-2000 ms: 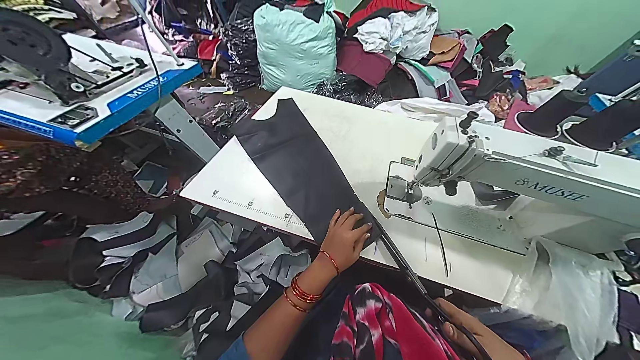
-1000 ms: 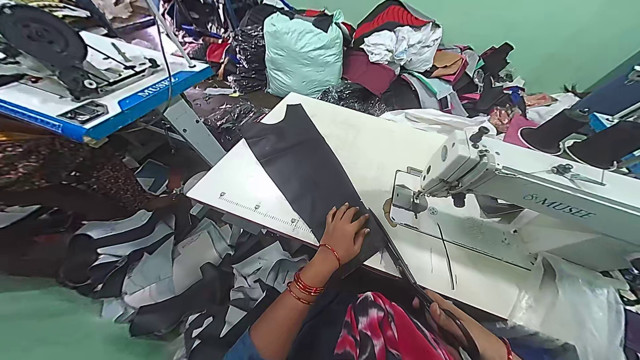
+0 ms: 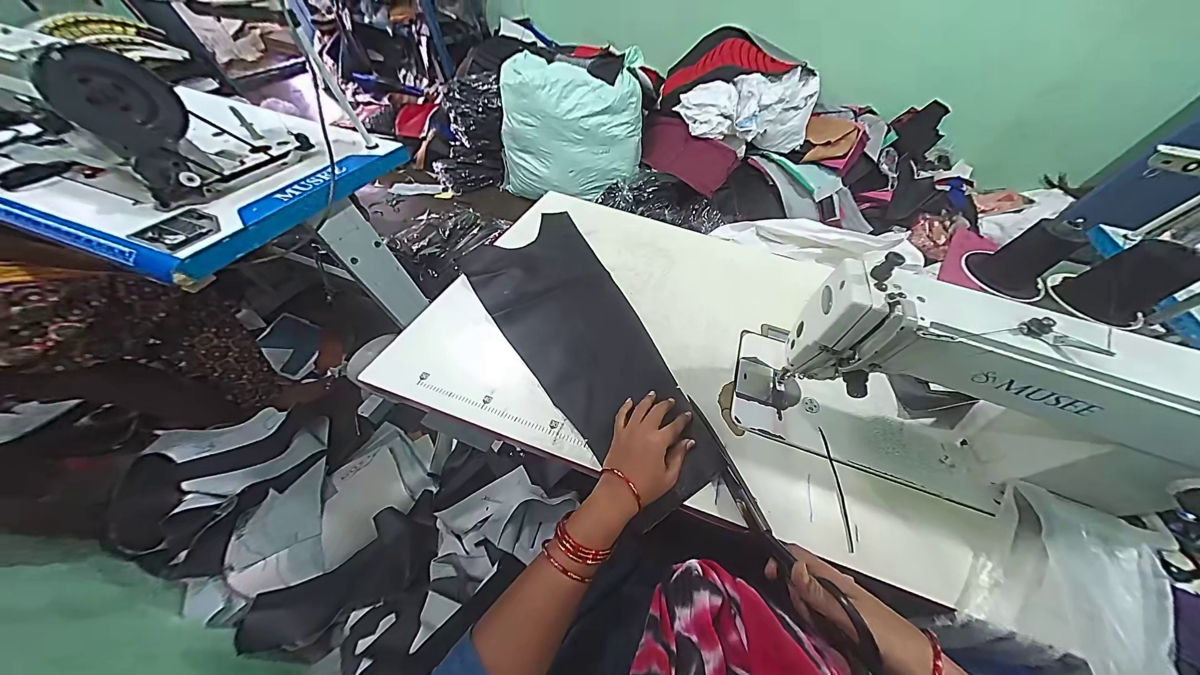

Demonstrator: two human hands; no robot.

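Note:
A piece of black fabric (image 3: pixel 581 328) lies slantwise over the white sewing table, its lower end over the front edge. My left hand (image 3: pixel 650 445) rests flat on the lower part of that fabric, fingers spread, with red bangles on the wrist. Large dark-handled scissors (image 3: pixel 750 506) are in my right hand (image 3: pixel 811 586), their blades running along the fabric's right edge. Part of the right hand is hidden by the handles. To the right of the blades is the white sewing machine (image 3: pixel 975 347), its needle area near the fabric, and a dark strip (image 3: pixel 837 487) lies below it.
A second sewing table (image 3: pixel 309 187) with a blue edge stands at the upper left. Behind the work table are a pale green stuffed bag (image 3: pixel 572 122) and heaped cloth (image 3: pixel 750 108). Cut fabric pieces (image 3: pixel 309 525) pile up at lower left. Clear plastic (image 3: pixel 1078 562) hangs at the right.
Between the frames the view shifts slightly. My left hand stays on the black fabric and my right hand keeps hold of the scissors along its edge.

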